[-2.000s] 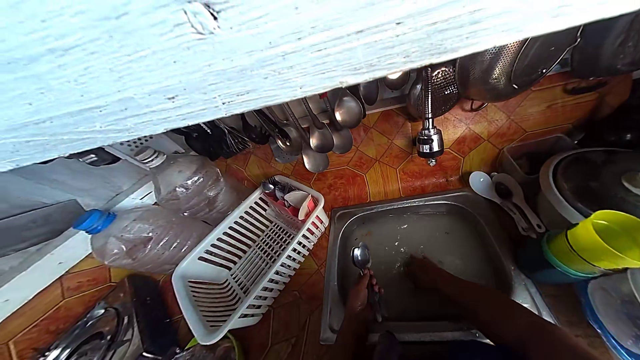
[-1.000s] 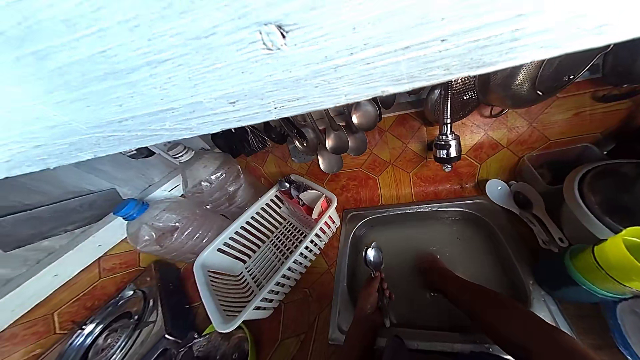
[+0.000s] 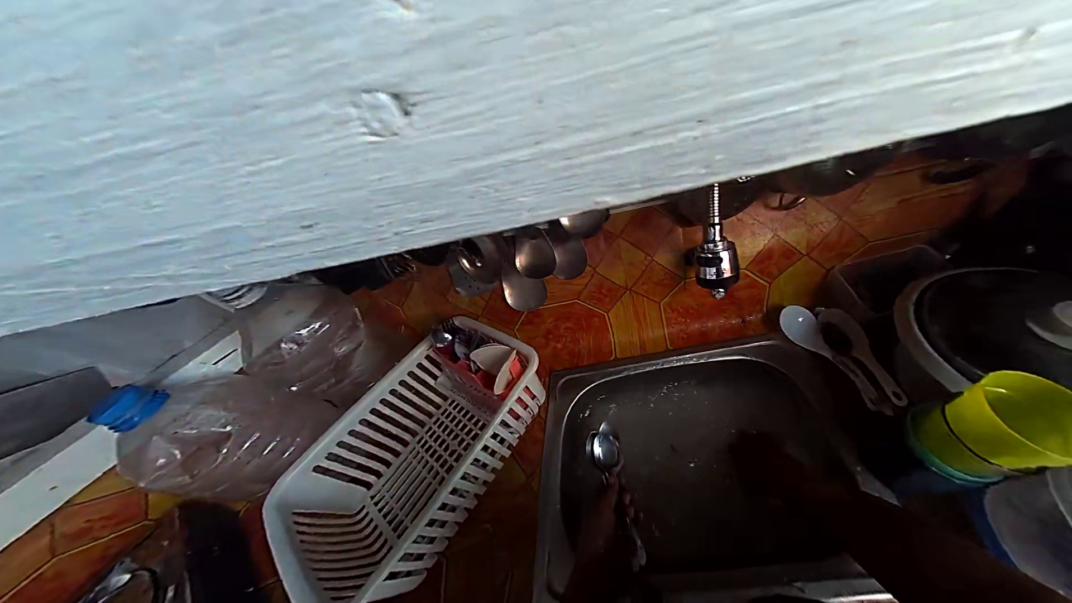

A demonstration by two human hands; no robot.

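Note:
A stainless steel sink (image 3: 670, 360) filled with murky water lies below me. Inside its left part, my left hand (image 3: 607, 528) is closed around metal spoons (image 3: 605, 448), their bowls pointing up and away from me. My right hand (image 3: 766, 469) reaches into the right side of the basin; it is dark and partly hidden, so its fingers and anything in them cannot be made out. A chrome faucet head (image 3: 716, 264) hangs above the sink's far edge.
A white plastic dish rack (image 3: 293, 486) with cutlery stands left of the sink. Beyond it lie clear plastic bottles (image 3: 226, 435). White serving spoons (image 3: 837, 352), a yellow-green cup (image 3: 1005, 419) and a lidded pot (image 3: 930, 335) are at right. A pale wooden board (image 3: 502, 109) crosses the top view.
The view has shifted, and the pale board covers more of it. My left hand still grips the spoons. My right hand remains over the basin's right part.

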